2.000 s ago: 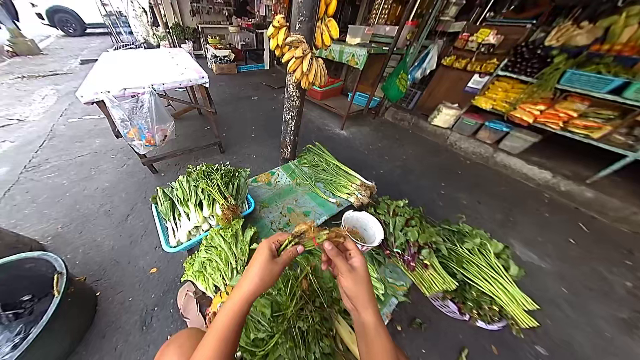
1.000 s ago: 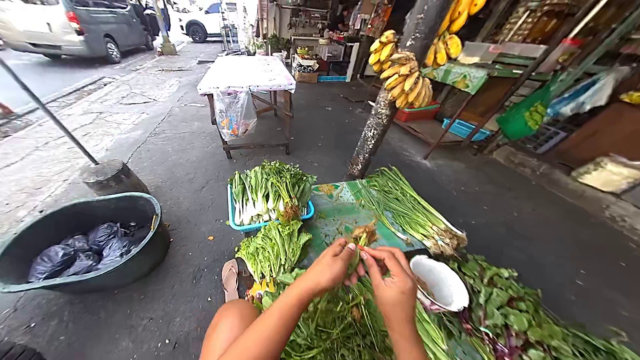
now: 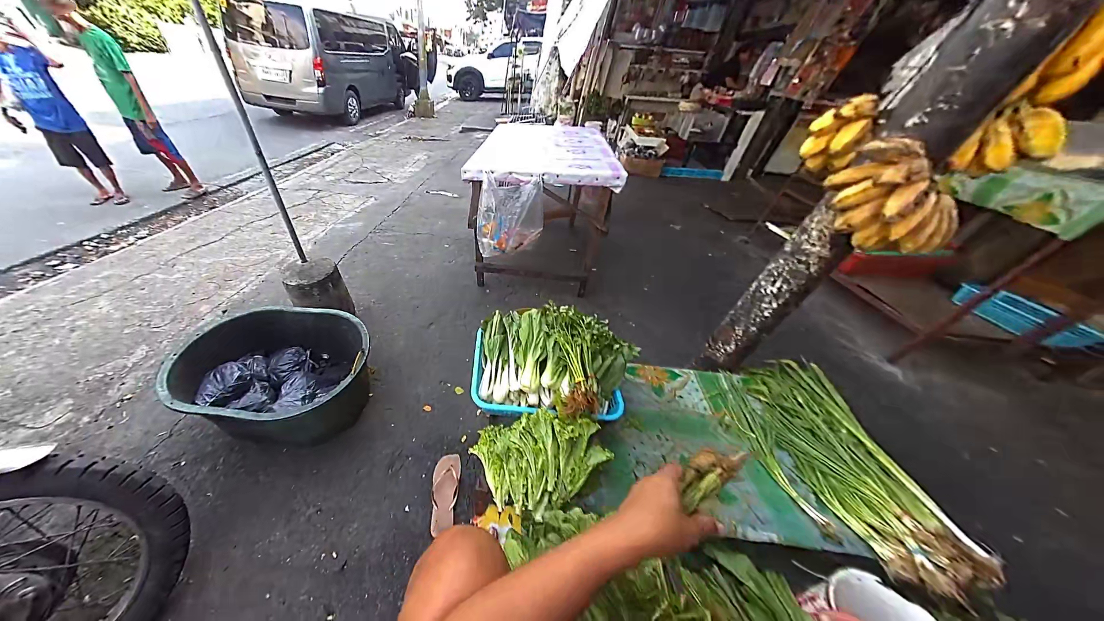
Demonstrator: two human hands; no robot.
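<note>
My left hand (image 3: pixel 664 514) is closed around a small bunch of greens with brown roots (image 3: pixel 709 476), above the green patterned sheet (image 3: pixel 664 431). At the bottom edge, a sliver of skin that looks like my right hand (image 3: pixel 835 616) shows by the white bowl (image 3: pixel 871 595); its grip is hidden. Long spring onions (image 3: pixel 845 466) lie on the sheet's right side. Leafy lettuce-like greens (image 3: pixel 539 457) lie left of my left hand, behind them a blue tray (image 3: pixel 517 408) of white-stemmed greens (image 3: pixel 535 354) and a rooted bunch (image 3: pixel 582 392). More loose leaves (image 3: pixel 681 591) lie below my left hand.
A dark tub (image 3: pixel 345 332) with black plastic bags stands left, near a pole in a concrete base (image 3: pixel 317 285) and a motorcycle wheel (image 3: pixel 103 535). A table (image 3: pixel 552 155) stands ahead. Bananas (image 3: pixel 897 198) hang by a leaning post (image 3: pixel 768 293). Two people (image 3: pixel 112 78) are on the road.
My hands were together at a rooted bunch; now they are apart, with the bunch in my left hand and my right hand mostly out of view. The view has swung left.
</note>
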